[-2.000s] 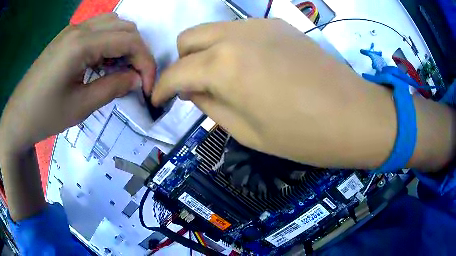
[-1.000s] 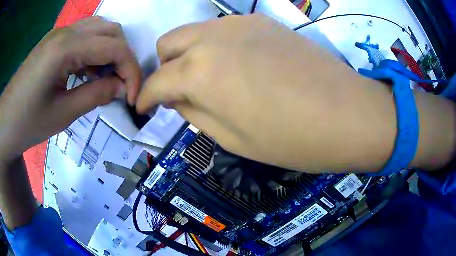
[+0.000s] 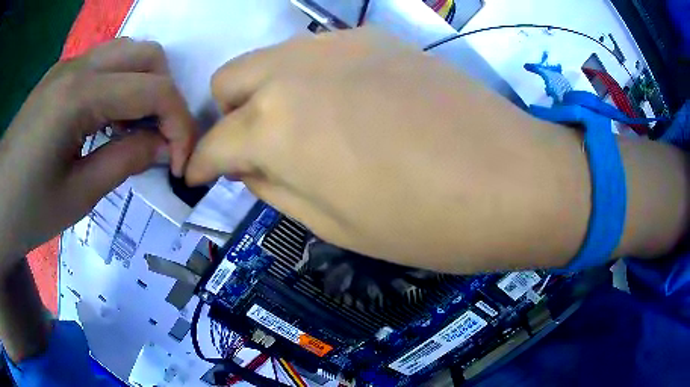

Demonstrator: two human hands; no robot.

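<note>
My left hand [image 3: 98, 136] and my right hand [image 3: 401, 151] meet with fingertips together over the white metal chassis [image 3: 98, 295], left of the motherboard [image 3: 234, 261]. My thumbs and forefingers pinch at one spot. A small dark piece [image 3: 185, 190] shows just below the fingertips. Whether they hold it, or something thin, is hidden by the fingers. The CPU cooler's black fan [image 3: 355, 280] lies under my right wrist, partly covered.
A RAM stick with a white-and-orange label [image 3: 287, 329] and a long white label [image 3: 439, 344] lie on the board. Yellow, red and black wires [image 3: 284, 370] run below it. A thin black cable [image 3: 522, 27] arcs across the upper right. Red foam [image 3: 94, 26] shows at the upper left.
Both hands have shifted slightly left and down in the picture, still pinched together. The chassis and motherboard have shifted left in the view too.
</note>
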